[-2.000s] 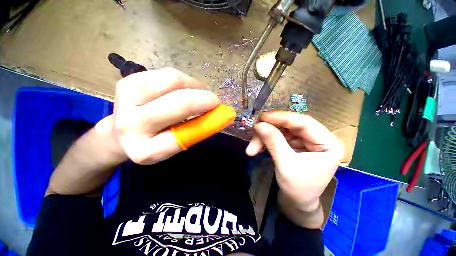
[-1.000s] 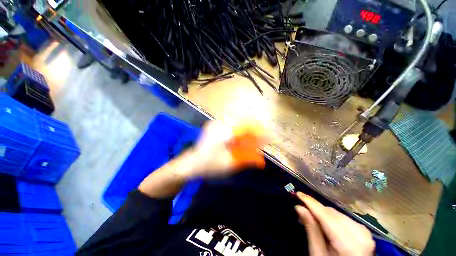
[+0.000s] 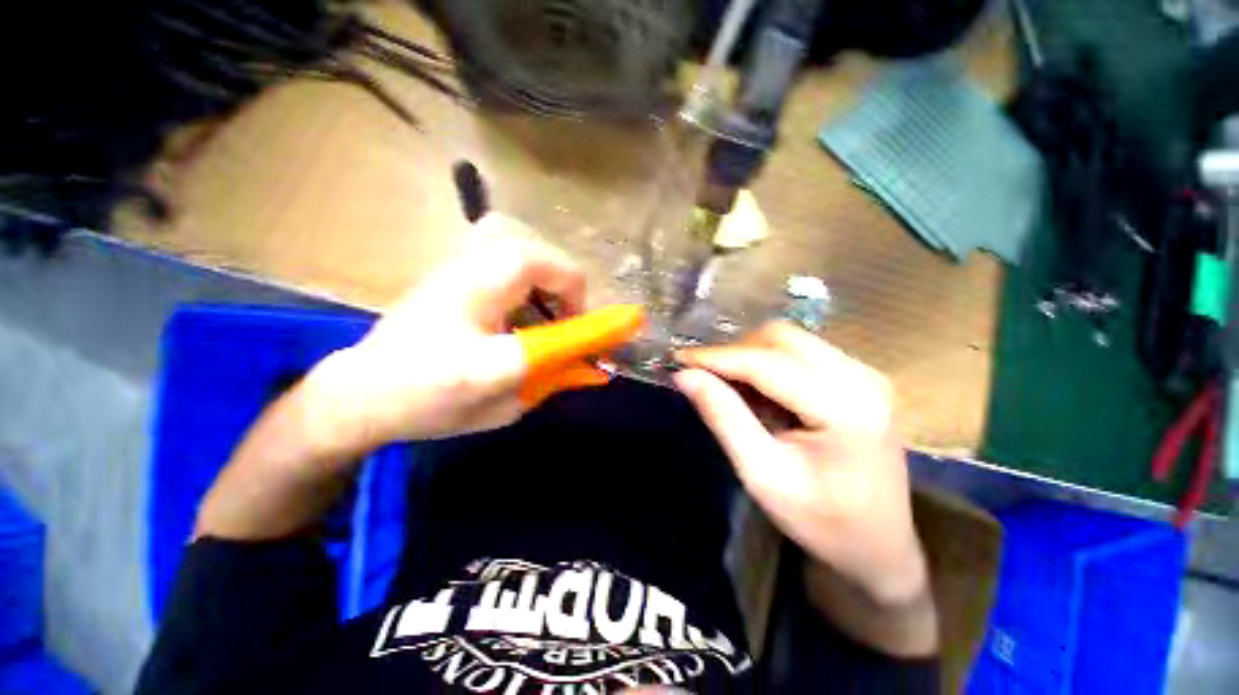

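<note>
My left hand (image 3: 442, 333), with orange finger cots (image 3: 582, 350), is closed on a black cable; its plug end (image 3: 470, 190) sticks out above the knuckles. My right hand (image 3: 802, 428) pinches a tiny part (image 3: 666, 364) between thumb and forefinger, facing the left fingertips. What the part is cannot be made out in the blur. The stand-mounted soldering iron (image 3: 738, 152) points down just above the fingertips. Whether its tip touches the work cannot be told.
A fan (image 3: 564, 41) and black cables (image 3: 204, 82) are at the back. Striped green board panels (image 3: 938, 156) lie right of the iron, with a pale pile (image 3: 807, 299) nearer. Red-handled pliers (image 3: 1189, 448) are far right. Blue bins (image 3: 204, 448) (image 3: 1087, 584) flank my lap.
The view has swung back right and down to the iron. My left hand has come from over the left bin to the iron, now with a cable. My right hand has risen to meet it.
</note>
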